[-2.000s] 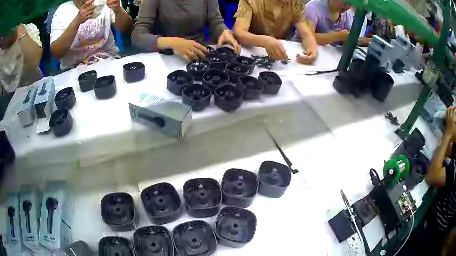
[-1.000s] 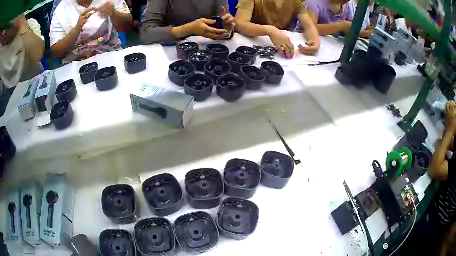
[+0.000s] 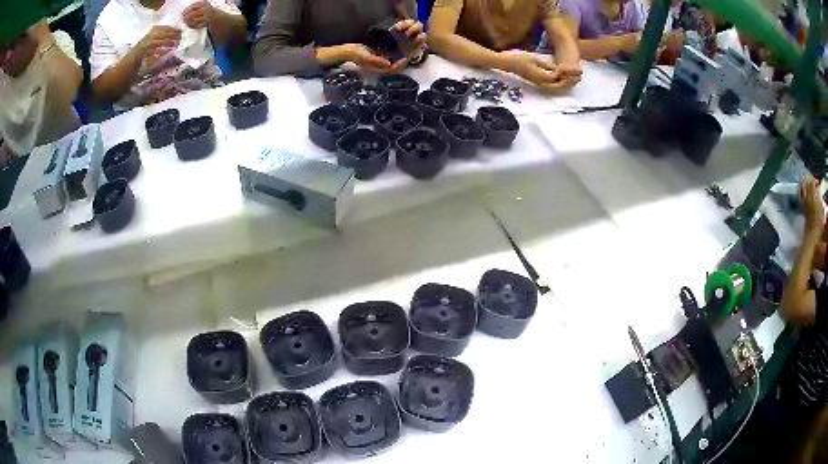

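Neither of my hands is in the picture. Nearest in front of me, black plastic housings (image 3: 373, 337) stand open side up in two rows on the white-covered table. The back row runs up to the right, ending at a housing (image 3: 507, 303). The front row has a housing (image 3: 436, 391) at its right end, and its left housing (image 3: 215, 441) is cut off by the bottom edge. Each shows a small round boss in its floor.
Retail boxes (image 3: 97, 379) stand at left, with a dark grey object (image 3: 154, 446) beside them. A thin dark tool (image 3: 519, 252) lies mid-table. Right: green solder spool (image 3: 728, 288), soldering iron (image 3: 646, 367). Across the table, people sit behind more housings (image 3: 397, 120) and a lying box (image 3: 297, 188).
The view has shifted slightly, so the near rows sit higher. Across the table, a person in a grey sleeve now holds a housing up in both hands. The near housings keep their arrangement.
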